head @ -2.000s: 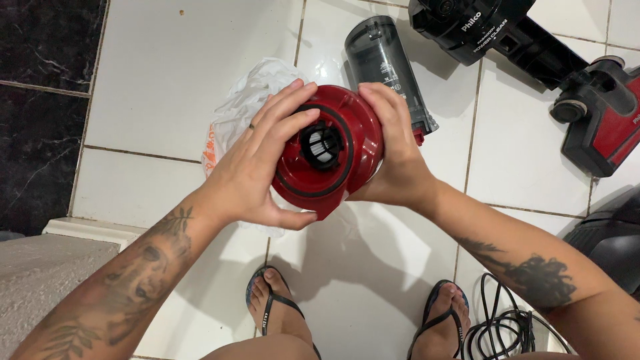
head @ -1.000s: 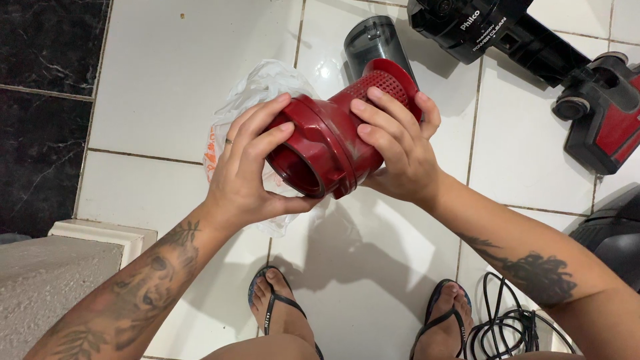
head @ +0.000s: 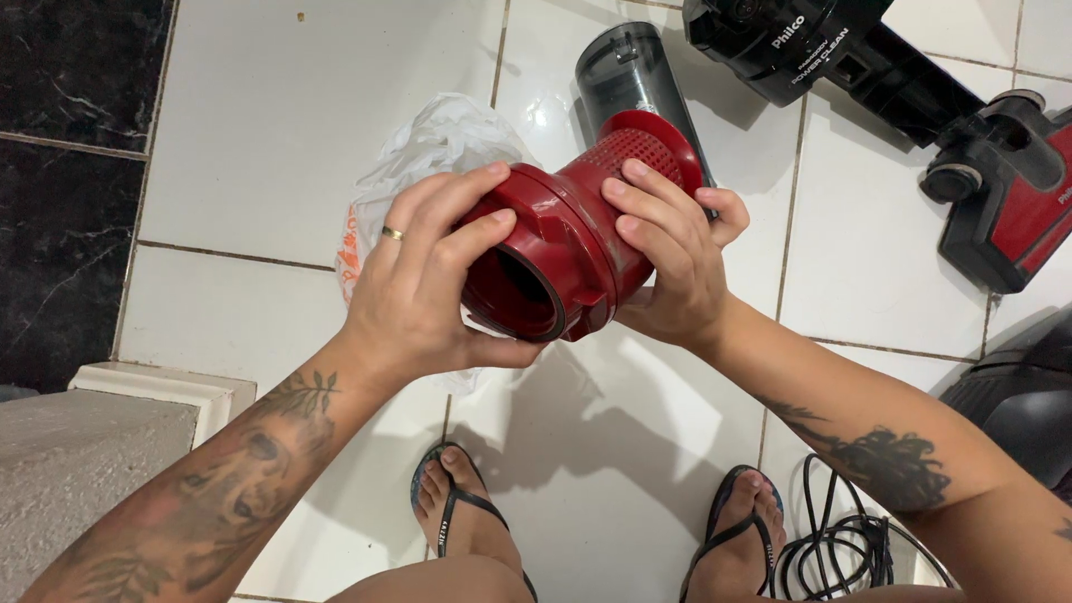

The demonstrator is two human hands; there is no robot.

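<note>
Both hands hold a red plastic vacuum cleaner filter housing (head: 586, 226) above the floor. My left hand (head: 427, 276) grips its wide round end, whose dark opening faces down toward me. On the perforated, flared end lie the fingers of my right hand (head: 678, 251); its thumb is largely hidden beneath. Behind the flared end a clear, smoky dust container (head: 632, 71) lies on the tiles. A crumpled white plastic bag (head: 444, 138) with orange print is under and beyond my left hand.
A black vacuum cleaner body (head: 779, 42) lies at upper right, joined to a red and black floor head (head: 1009, 193). Coiled black cable (head: 837, 544) is beside my right foot. A dark rounded object (head: 1022, 385) sits at the right edge, a plastered ledge (head: 92, 477) at lower left.
Two seconds ago a round end with a dark grille in its centre faced up. The housing has since been turned, and its perforated side and hollow end now show. Both hands have kept hold.
</note>
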